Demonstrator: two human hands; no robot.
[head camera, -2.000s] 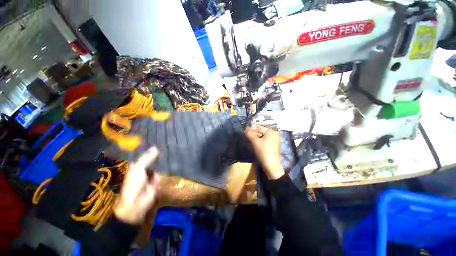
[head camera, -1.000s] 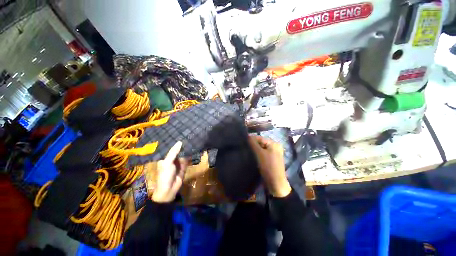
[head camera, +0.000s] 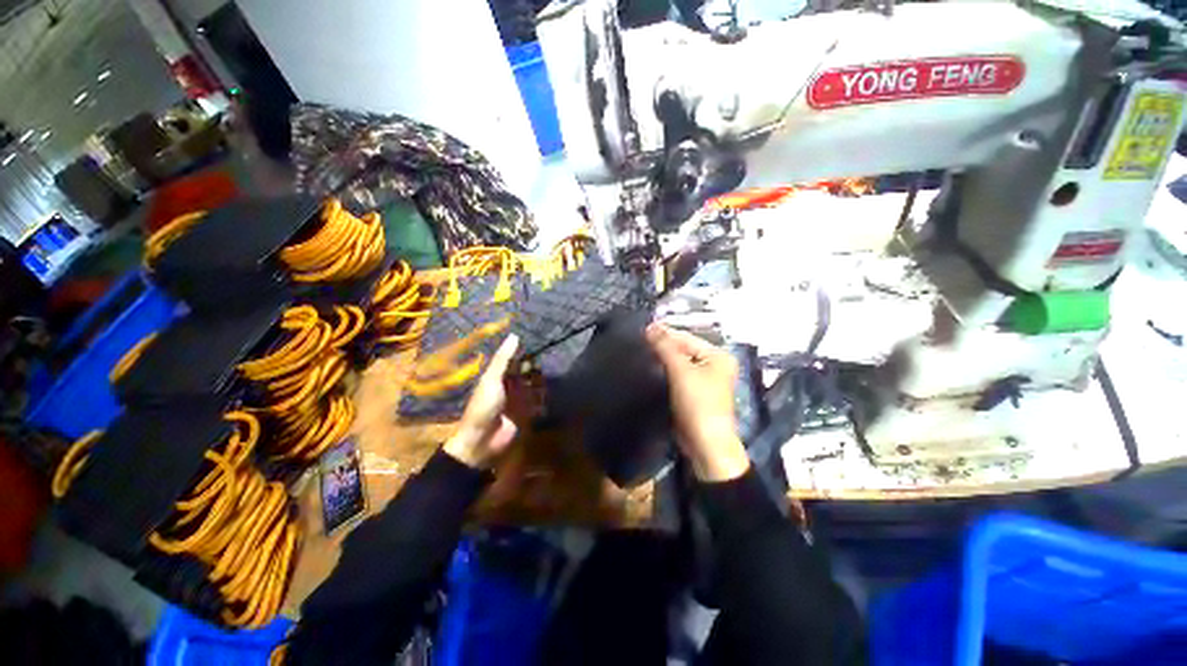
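A dark patterned bag panel (head camera: 573, 310) lies with its far right end under the needle area (head camera: 641, 247) of the white sewing machine (head camera: 781, 124). A plain black piece (head camera: 612, 397) hangs at its near side. My right hand (head camera: 699, 390) pinches the black piece near the needle. My left hand (head camera: 487, 414) is at the panel's near left edge, fingers pointing up; whether it grips the edge is unclear. Yellow handles (head camera: 449, 371) lie on patterned panel material left of my left hand.
Black panel stacks (head camera: 146, 488) with yellow handle bundles stand at left. A smartphone (head camera: 342, 485) lies on the cardboard (head camera: 382, 429). Blue crates stand at lower right (head camera: 1087, 572), below and at left. A mottled cloth heap (head camera: 404, 169) is behind.
The panel's left part no longer stretches out flat to the left. My left hand has moved right, closer to the needle. The smartphone now shows fully. The camera view has shifted slightly.
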